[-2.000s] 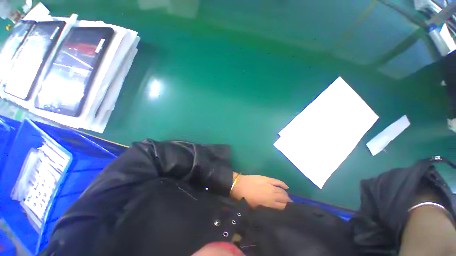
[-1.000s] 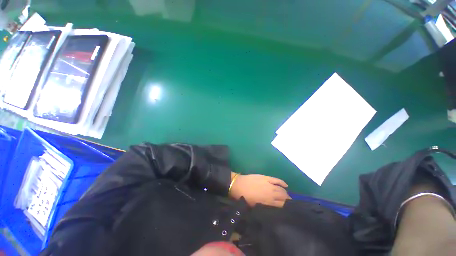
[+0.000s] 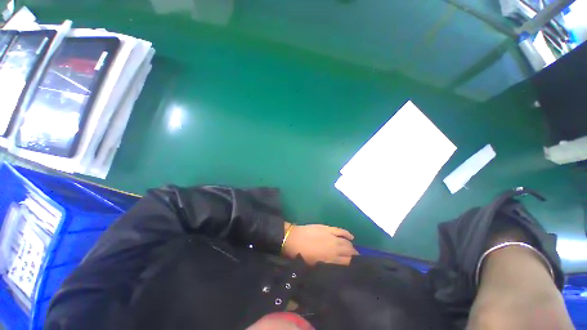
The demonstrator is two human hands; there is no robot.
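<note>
My left hand (image 3: 318, 244) lies palm down at the bench's near edge, thumb slightly apart from the fingers, with nothing seen in it. Its fingertips are partly hidden by my black jacket. A thin yellow band is on the wrist. My right wrist, with a silvery band, shows at the bottom right. The right hand itself is cut off by the lower edge. Two overlapping white paper sheets (image 3: 398, 169) lie on the green bench beyond my left hand. A narrow white strip (image 3: 470, 169) lies to their right. Neither hand touches them.
The glossy green bench (image 3: 257, 122) spans the view. Black panels (image 3: 67, 97) lie on layered white sheets (image 3: 120, 113) at the left. A blue bin (image 3: 80, 222) with white labelled pieces (image 3: 27, 248) is beside the bench. A dark object (image 3: 566, 100) stands at the right.
The view has shifted, so the bench items appear farther left and more shows at the right. My left hand has stayed at the bench edge. More of my right forearm shows.
</note>
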